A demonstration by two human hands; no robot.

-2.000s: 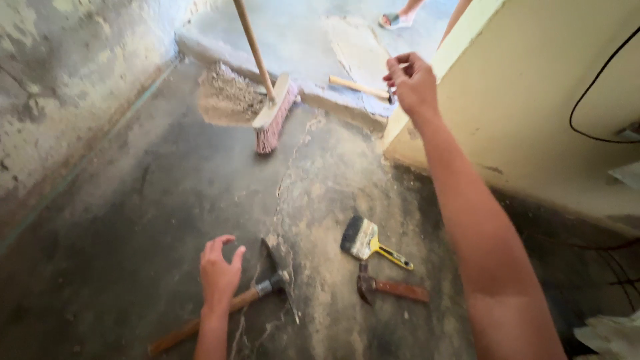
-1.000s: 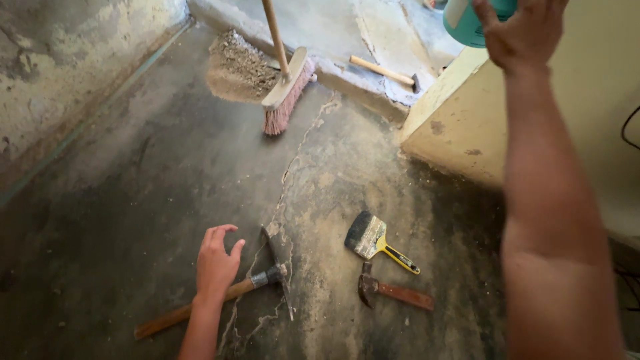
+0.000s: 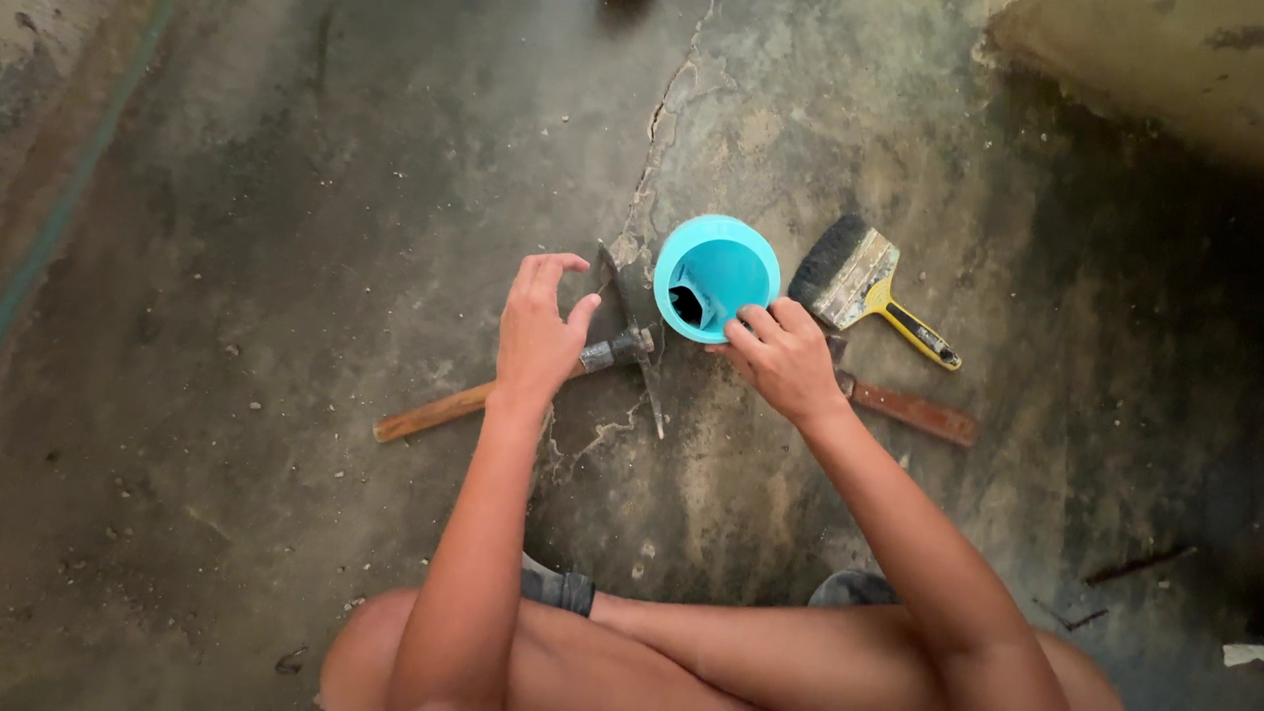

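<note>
My right hand [image 3: 785, 357] grips the near right rim of a turquoise plastic container [image 3: 718, 225], whose open top faces me; something dark shows inside. My left hand [image 3: 538, 326] holds nothing, its thumb and fingers apart, above the handle of a mattock-like tool [image 3: 434, 411] with a wooden handle and a thin metal head. Right of the container lies a wide paint brush [image 3: 857, 279] with dark bristles and a yellow and black handle. Below the brush is a hammer with a reddish-brown handle [image 3: 918, 412], its head partly hidden by my right hand.
A long crack [image 3: 654, 133] runs through the stained concrete floor [image 3: 296, 296], which has small bits of debris. My crossed legs [image 3: 731, 647] are at the near edge. A pale wall base [image 3: 1155, 69] stands at the upper right, and dark twig-like pieces [image 3: 1141, 566] lie at the lower right.
My right hand has brought the turquoise container from the upper right down between the tools. One frame earlier than that, this hand was reaching near the doorway without it. The view has tilted down.
</note>
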